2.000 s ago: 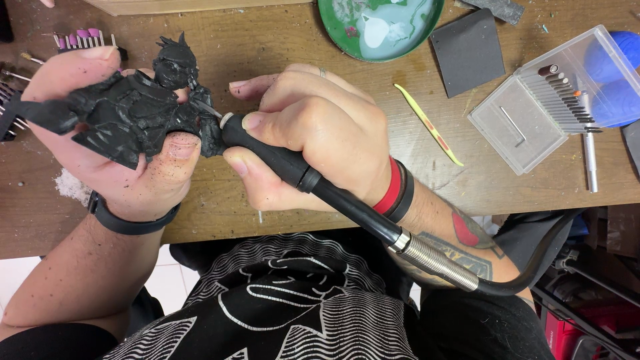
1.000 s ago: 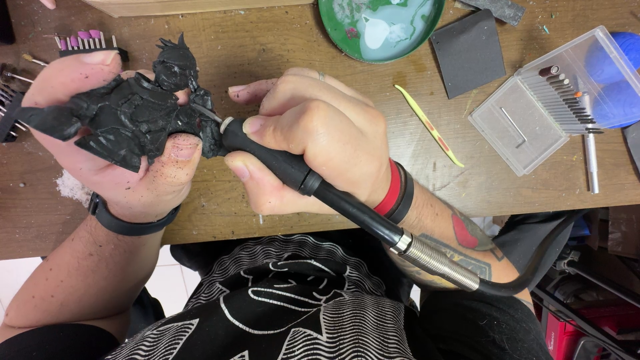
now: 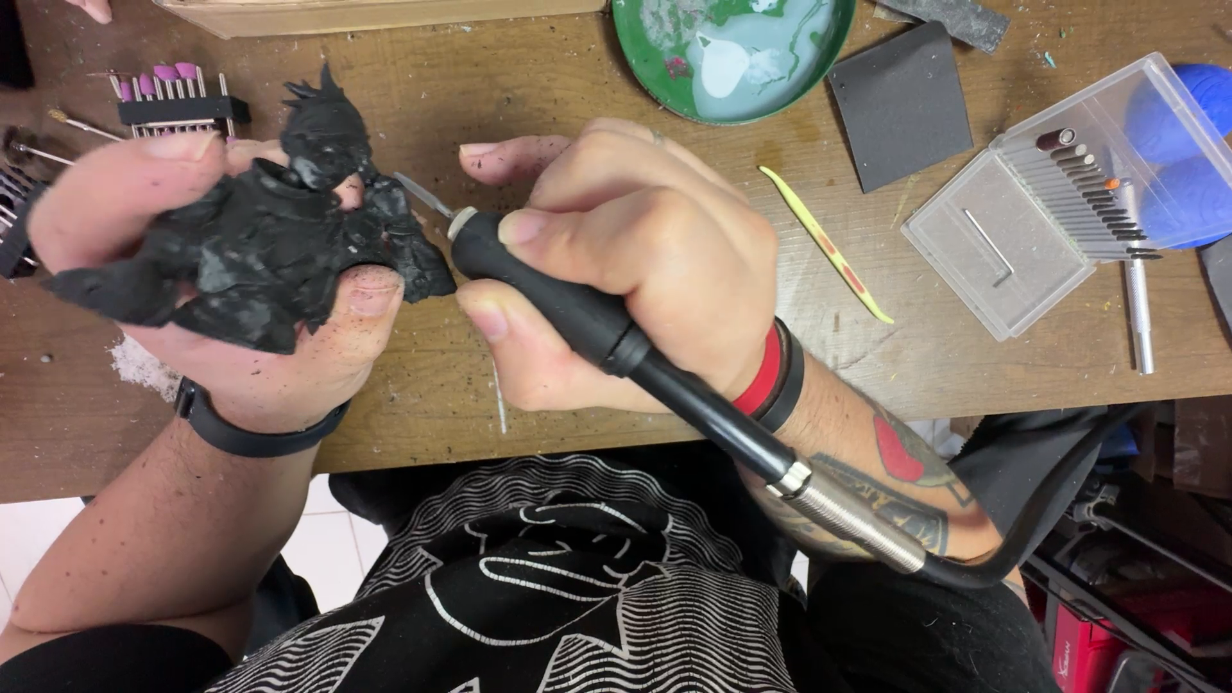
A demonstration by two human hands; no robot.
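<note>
My left hand (image 3: 241,356) holds a dark figurine (image 3: 260,245) with spiky hair, its thumb pressed on the lower edge near the figurine's right side. My right hand (image 3: 645,250) grips the black handpiece of a flex-shaft rotary tool (image 3: 577,318) like a pen. The tool's thin metal bit (image 3: 422,193) points up and left beside the figurine's raised arm part; a narrow gap seems to lie between them, though contact is hard to judge. A metal spring sleeve and black cable run from the handpiece over my right forearm.
Pink grinding bits in a black rack (image 3: 183,108) stand upper left. Behind my hands is a green dish (image 3: 741,58) of cloudy liquid. To the right lie a black sandpaper square (image 3: 903,106), a yellow modelling tool (image 3: 826,245), and a clear case (image 3: 1001,245) of bits near the table's front edge.
The figurine has turned slightly in my left hand. The bit, which was at the figurine's arm part, now shows more of its length beside it.
</note>
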